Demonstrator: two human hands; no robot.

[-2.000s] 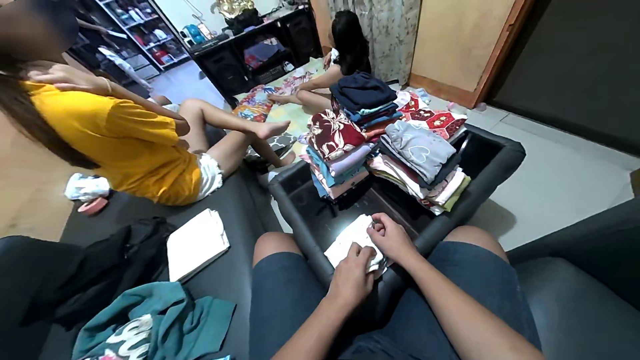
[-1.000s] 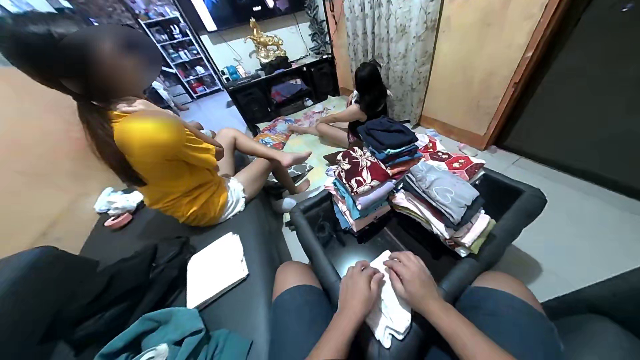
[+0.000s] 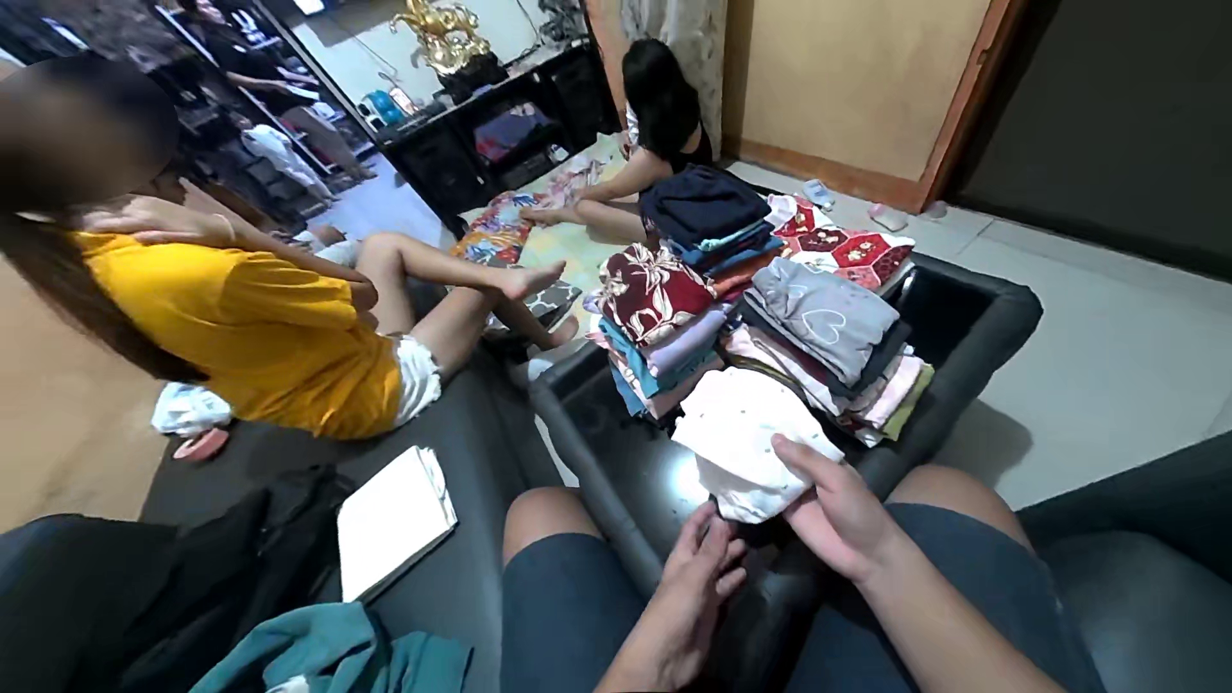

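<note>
A folded white cloth with small dots [image 3: 751, 438] is lifted above the near part of a black padded table [image 3: 602, 486]. My right hand [image 3: 837, 510] holds it, thumb on top and the other fingers beneath. My left hand [image 3: 701, 577] is at the cloth's lower edge, fingers partly curled; whether it grips the cloth is unclear. Beyond the cloth stand stacks of folded clothes: one topped by a maroon floral garment [image 3: 654, 294], one by a grey garment with a heart outline [image 3: 823, 313], one by a navy garment [image 3: 703, 207].
On the black sofa at left lie a folded white cloth [image 3: 395, 520], a teal garment [image 3: 318, 654] and black clothing [image 3: 241, 558]. A person in a yellow shirt [image 3: 241, 327] sits there. Another person [image 3: 664, 115] sits on a floor mat beyond the table. A red patterned cloth [image 3: 847, 245] lies behind the stacks.
The white cloth, pressed under both hands at the table's near edge one second ago, is now raised and further forward in my right hand. My left hand has come off its top.
</note>
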